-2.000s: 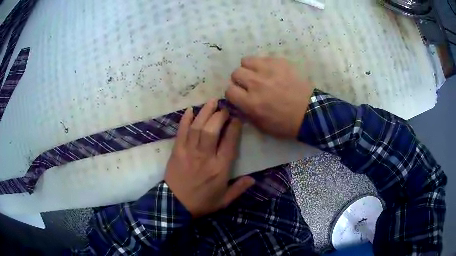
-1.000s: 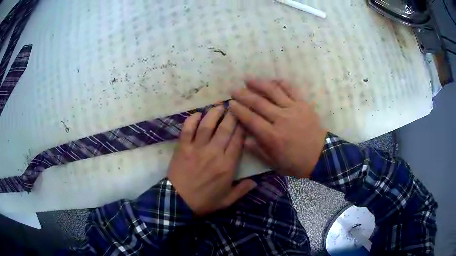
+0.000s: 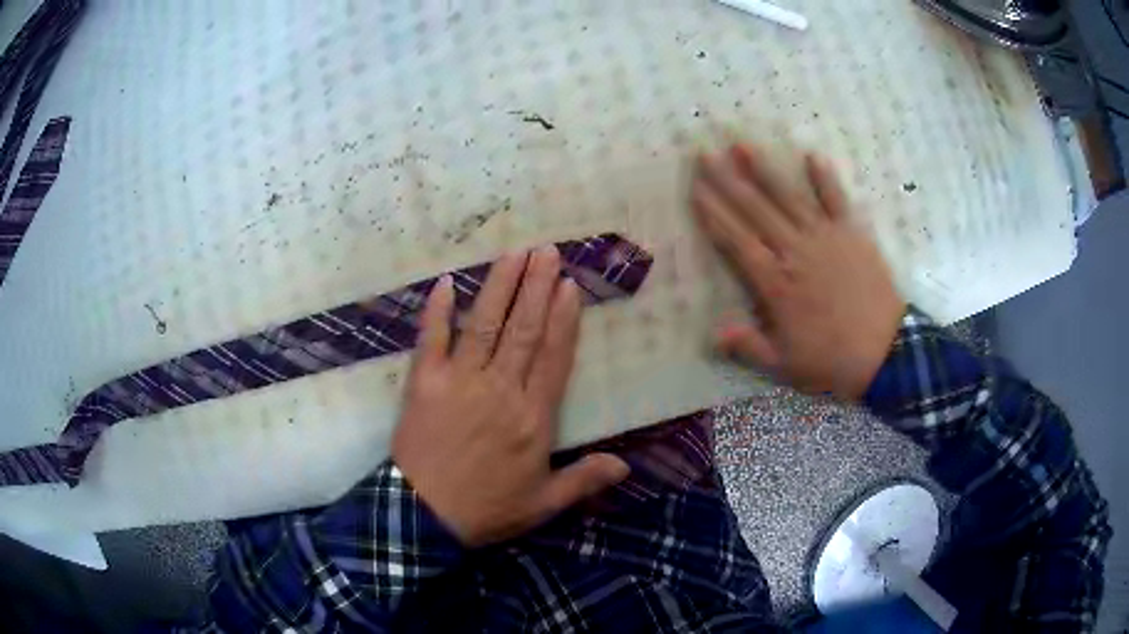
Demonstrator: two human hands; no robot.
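A purple-and-white plaid necktie point(image 3: 272, 357) lies across the table, bent near its left part. Its pointed tip point(image 3: 619, 264) shows to the right of my left hand. My left hand point(image 3: 487, 390) lies flat on the tie with its fingers spread a little, pressing on it and not gripping. My right hand point(image 3: 799, 279) is blurred, empty, with its fingers apart, to the right of the tip and not touching it.
The padded table cover point(image 3: 372, 112) is stained. A metal iron point(image 3: 1009, 19) is at the top right, partly cut off. A white-handled tool point(image 3: 765, 13) lies at the far edge. Other ties point(image 3: 31, 192) lie at the left. A round white base point(image 3: 879, 545) stands below right.
My right hand has moved off the tie to the right and its fingers have spread. The tie's tip is now uncovered. My left hand stays on the tie, its fingers flatter.
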